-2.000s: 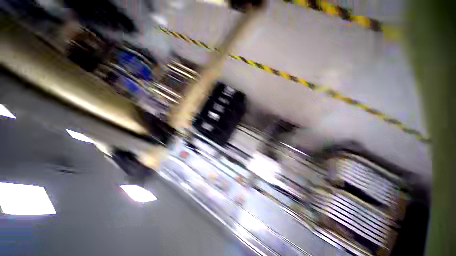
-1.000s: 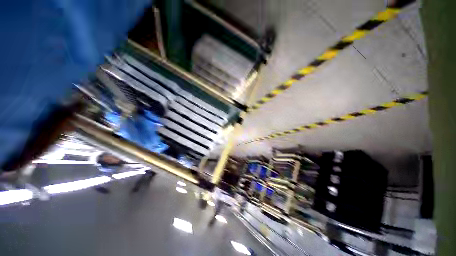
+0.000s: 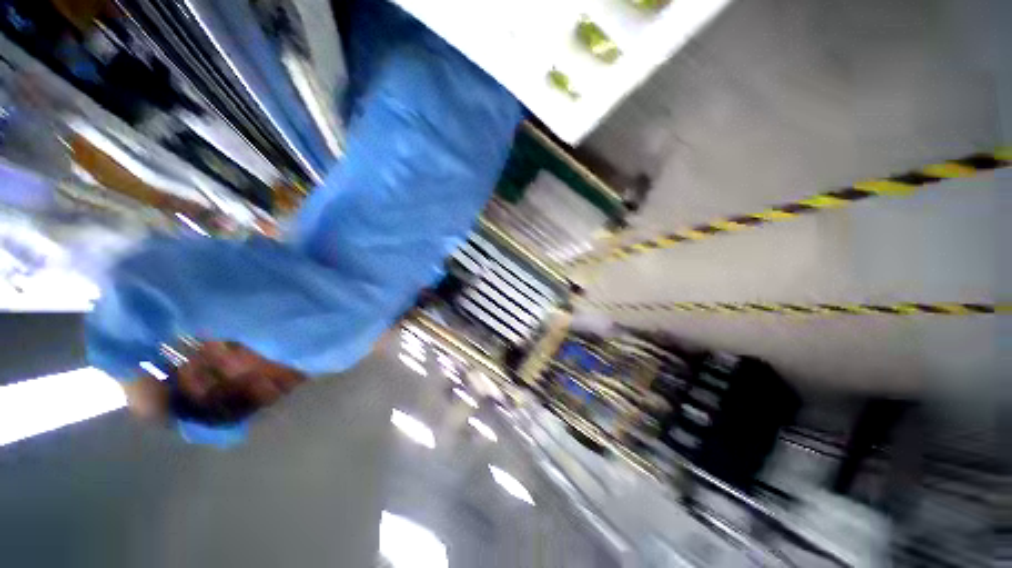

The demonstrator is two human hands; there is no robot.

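Neither of my hands is in the picture. A white panel or tray (image 3: 522,50) with several yellow-green spots or openings is cut off by the top edge, nearest in front of me; what it is exactly I cannot tell. Below it stands a pipe-frame cart with stacked white slats or trays (image 3: 499,291) and a dark green part. The view is tilted and blurred.
A person in a blue smock and cap (image 3: 377,211) stands at the left by shelving. Black bins (image 3: 738,416) and more pipe frames (image 3: 610,383) stand at lower right. Yellow-black floor tape (image 3: 821,203) crosses the grey floor.
The view has swung. The person in blue now shows nearly whole, the white panel has come in at the top, and the slatted cart looks smaller. The green strip at the right edge is gone.
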